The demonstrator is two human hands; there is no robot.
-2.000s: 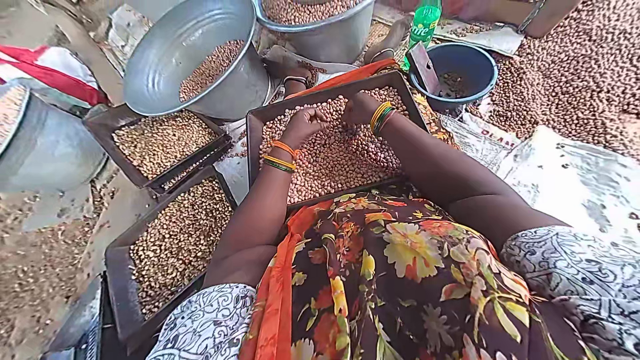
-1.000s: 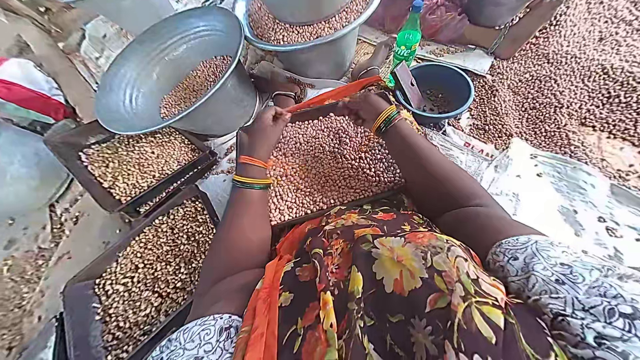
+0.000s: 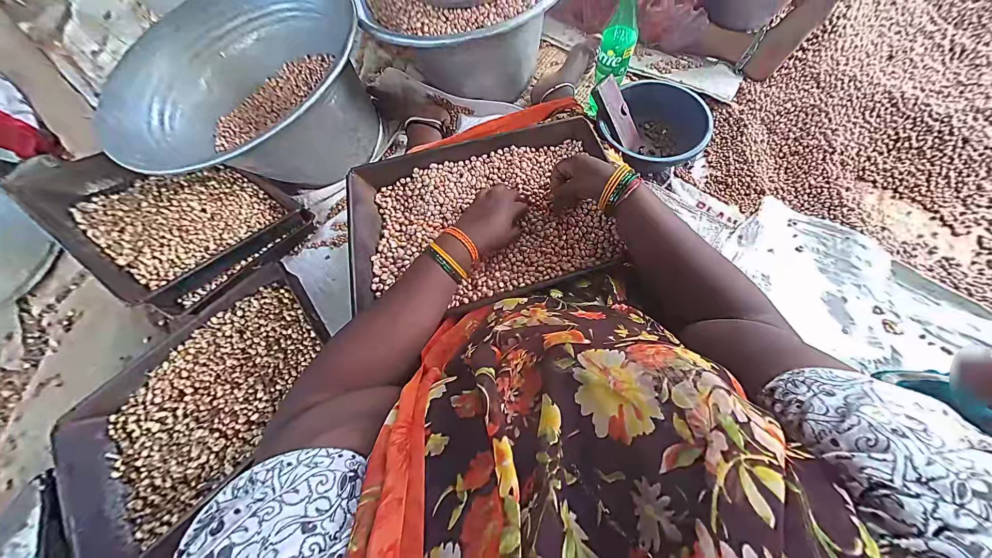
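A dark rectangular tray lies across my lap, filled with small round brown nuts or seeds. Over its middle, my left hand touches the nuts with its fingers bent down. My right hand is at the tray's right part, its fingers curled at the nuts. The fingertips of both hands are partly hidden, so whether either one holds a nut cannot be seen. Orange, yellow and green bangles circle both wrists.
Two dark trays of paler kernels lie at left. Behind stand a tilted metal basin and a fuller metal tub. A blue bowl and green bottle sit beyond my right hand. A nut heap spreads at right; another person's arm is near it.
Both hands were at the tray's far edge by the orange cloth a second ago. They have come back toward me, down onto the nuts.
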